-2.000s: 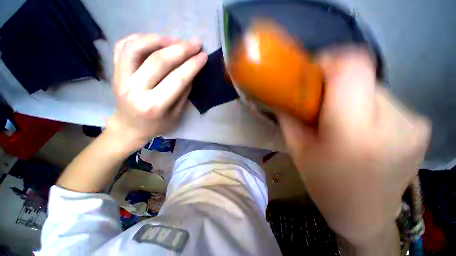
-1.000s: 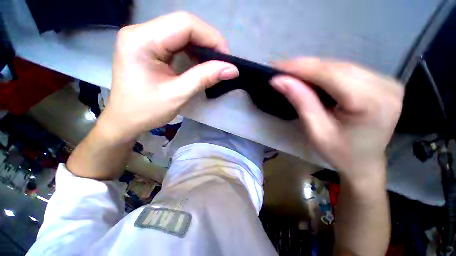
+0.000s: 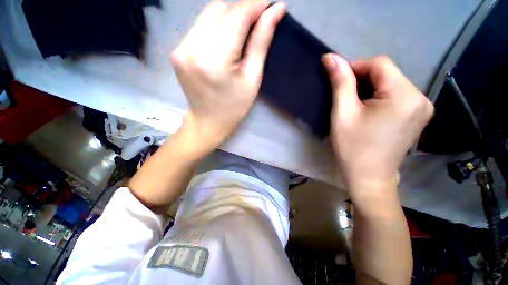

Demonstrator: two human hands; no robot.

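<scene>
A dark cuff or pocket flap is stretched between my two hands over the near part of the table. My left hand pinches its upper left corner between thumb and fingers. My right hand pinches its right side, with the thumb on top. The piece hangs tilted, its lower edge towards me. Both hands are bare and slightly blurred. The steam iron shows at the right as a dark body with a pale metallic rim and a thin rod; its handle is not in view.
A stack of dark pieces lies at the upper left of the whitish-grey table cover. A dark hose with a fitting hangs at the right. Red cloth and scattered items are below the table edge at the left.
The iron is out of my right hand and now at the right edge. Both hands hold the dark piece; over the last second it has been opened from a folded-looking strip to a flatter, wider face.
</scene>
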